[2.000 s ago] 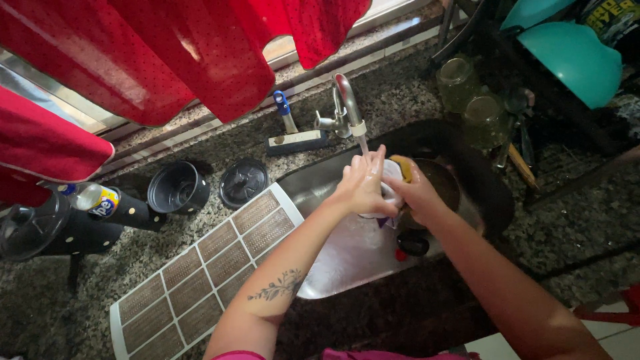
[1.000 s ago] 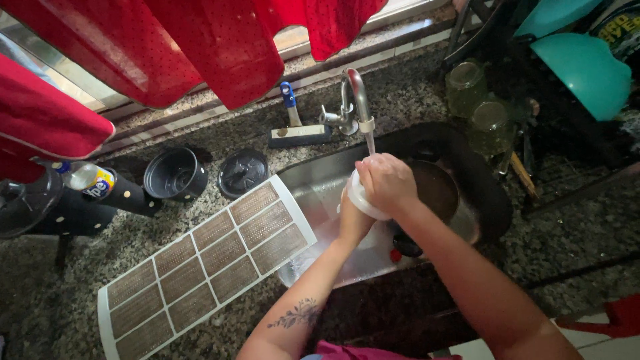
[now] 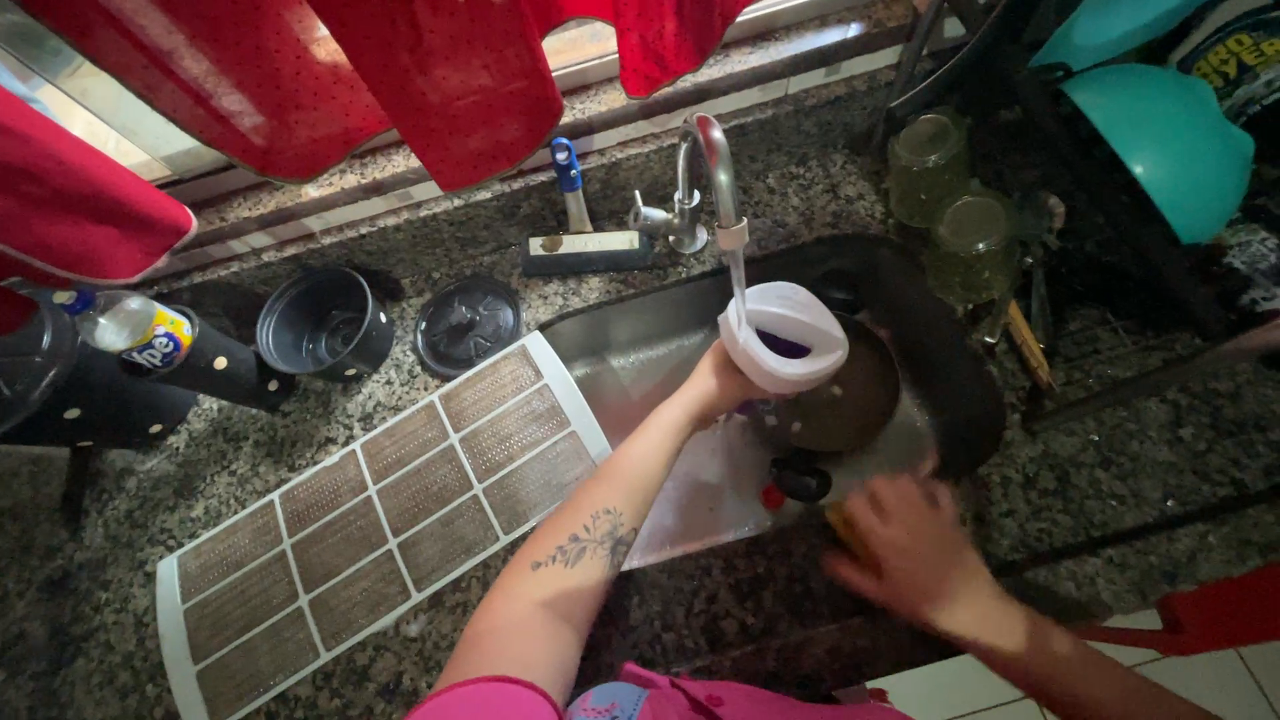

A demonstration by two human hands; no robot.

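My left hand (image 3: 725,385) holds a white plastic container (image 3: 790,345), purple inside, under the running faucet (image 3: 712,165); the container hides most of the fingers. Water falls on its rim. My right hand (image 3: 900,545), somewhat blurred, is at the sink's front edge, over a yellow thing (image 3: 843,525), likely a sponge, mostly hidden by the fingers. Below the container, a round pan (image 3: 850,400) lies in the metal sink (image 3: 690,500), with a black handle (image 3: 802,480) and a small red thing near it.
A white-framed mesh filter (image 3: 380,500) lies left of the sink, its corner at the rim. Behind it are a black lid (image 3: 468,325), a black pot (image 3: 325,325) and a dish soap bottle (image 3: 135,330). A squeegee (image 3: 585,252) lies by the faucet; glass jars (image 3: 970,245) stand right.
My hands were together on the white container under the water. Now my right hand has come away toward the sink's front edge, and my left hand alone holds the container.
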